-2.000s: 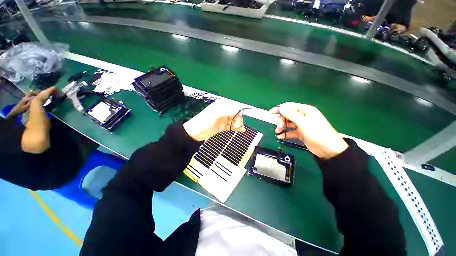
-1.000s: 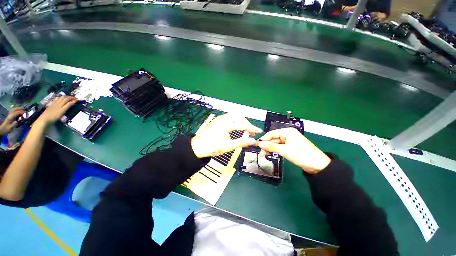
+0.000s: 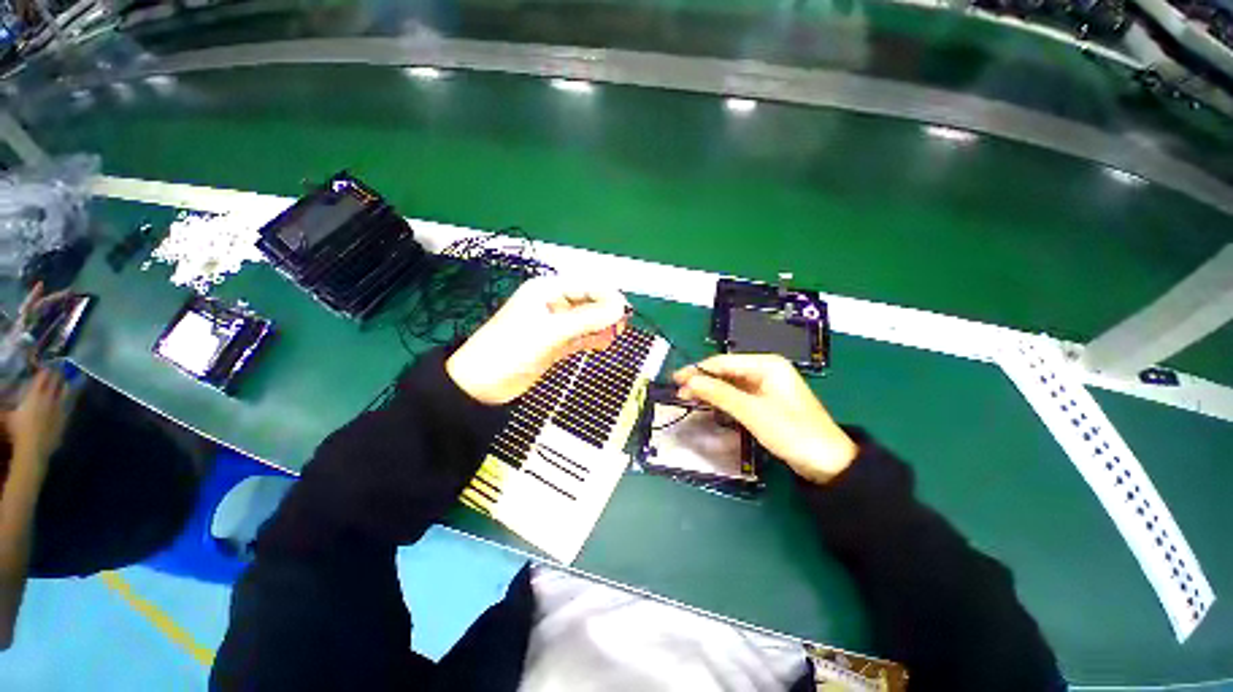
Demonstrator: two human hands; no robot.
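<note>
A black device housing (image 3: 699, 443) with a silver-white panel facing up lies on the green bench in front of me. My right hand (image 3: 774, 403) is over its upper edge, fingertips pinched at its top left corner, where a thin black cable (image 3: 655, 329) shows. My left hand (image 3: 541, 338) is raised over the adhesive strip sheet (image 3: 565, 460), fingertips together at the other end of the cable. The sheet has rows of short black bars on a cream and yellow backing and lies left of the housing. A second housing (image 3: 771, 329) lies behind it.
Stacked housings (image 3: 341, 243) lean at the left, beside tangled black cables (image 3: 467, 270). Small white parts (image 3: 203, 249), another open housing (image 3: 200, 343) and a person's arm are further left. A dotted sticker strip (image 3: 1111, 480) lies at the right. The conveyor belt (image 3: 582, 162) runs behind.
My hands came together over the housing, then moved apart. My left hand is now up and left over the sheet; my right hand is down at the housing's edge. The neighbour's arm moved left.
</note>
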